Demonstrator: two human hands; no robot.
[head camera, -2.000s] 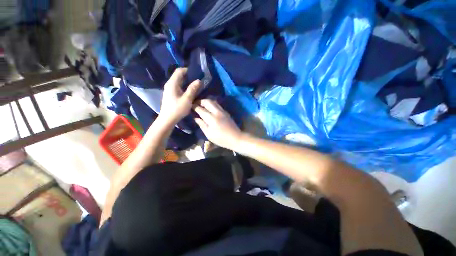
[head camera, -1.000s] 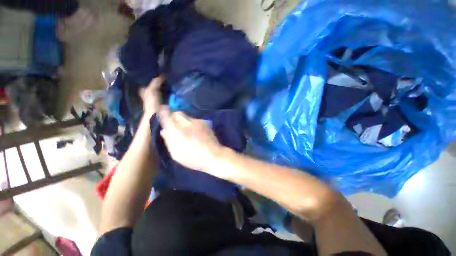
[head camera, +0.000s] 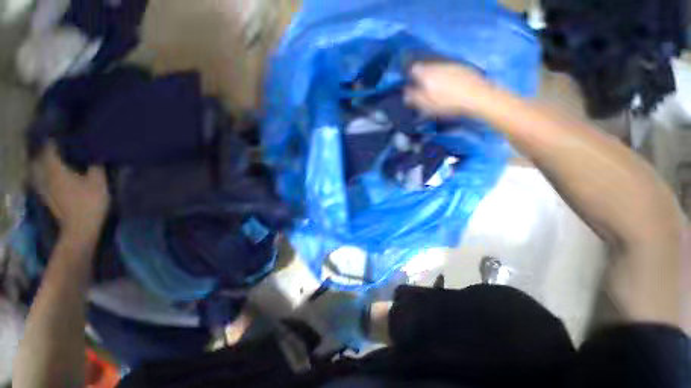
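The blue plastic bag (head camera: 326, 163) stands open at centre, with navy and pale grey offcuts (head camera: 367, 144) inside. My right hand (head camera: 447, 89) is over the bag's opening, fingers curled and blurred; dark cloth lies just below it, and I cannot tell whether it is held. My left hand (head camera: 72, 186) is at the left, with fingers and thumb around the edge of navy fabric (head camera: 140, 114) on the offcut heap. Light blue cloth (head camera: 148, 254) shows lower in the heap.
Another dark heap (head camera: 614, 45) lies at the upper right. An orange-red thing (head camera: 100, 370) shows at the lower left, partly hidden by my left arm. Pale glossy floor (head camera: 523, 227) shows right of the bag. My dark-clothed legs are at the bottom edge.
The view has shifted right, so the bag appears nearer the centre. My hands, together on the navy cloth before, are now far apart, the right one over the bag.
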